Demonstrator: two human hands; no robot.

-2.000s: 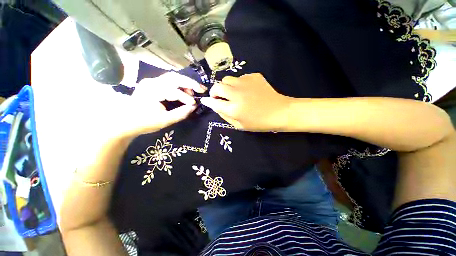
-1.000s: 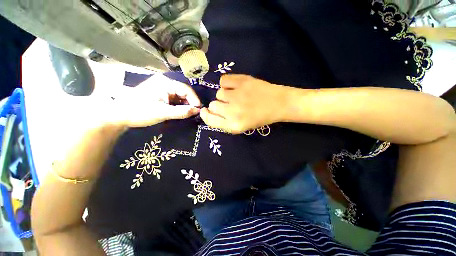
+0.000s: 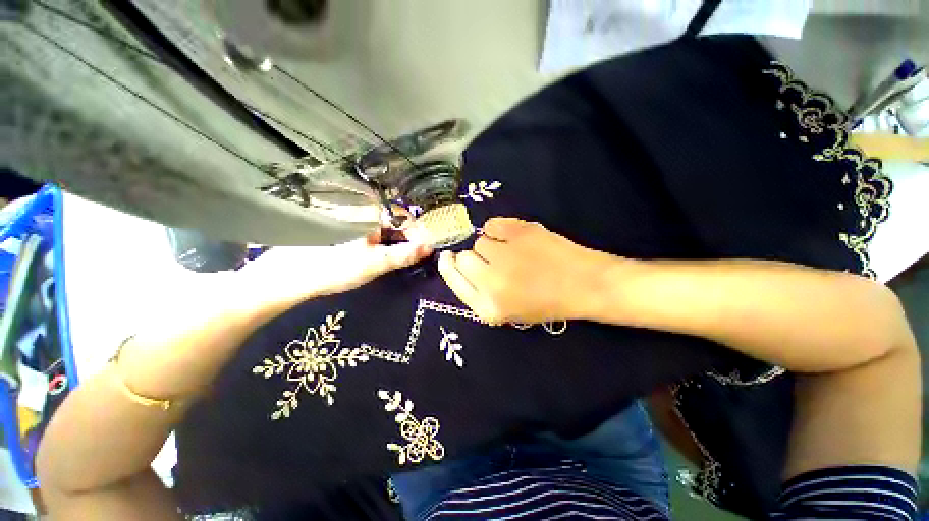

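The black garment panel (image 3: 570,366) with cream floral and stepped-line embroidery lies under the sewing machine head (image 3: 255,153) and hangs over my lap. My left hand (image 3: 382,254) is just left of the cream ribbed knob (image 3: 445,225), its fingertips close together at the cloth's edge, partly behind the machine head; what they pinch cannot be seen. My right hand (image 3: 514,270) is right of the knob with fingers curled down, gripping the black cloth. The needle and presser foot are hidden behind the head and knob.
A blue basket (image 3: 59,295) of small tools stands at the left. A grey rounded tube (image 3: 209,247) is partly hidden behind the head. White paper (image 3: 652,29) lies on the machine at the top. A pen (image 3: 888,85) is at the upper right.
The view has tilted up, so the machine head fills more of the top left. My left hand has moved up to beside the knob. My right hand stays on the cloth.
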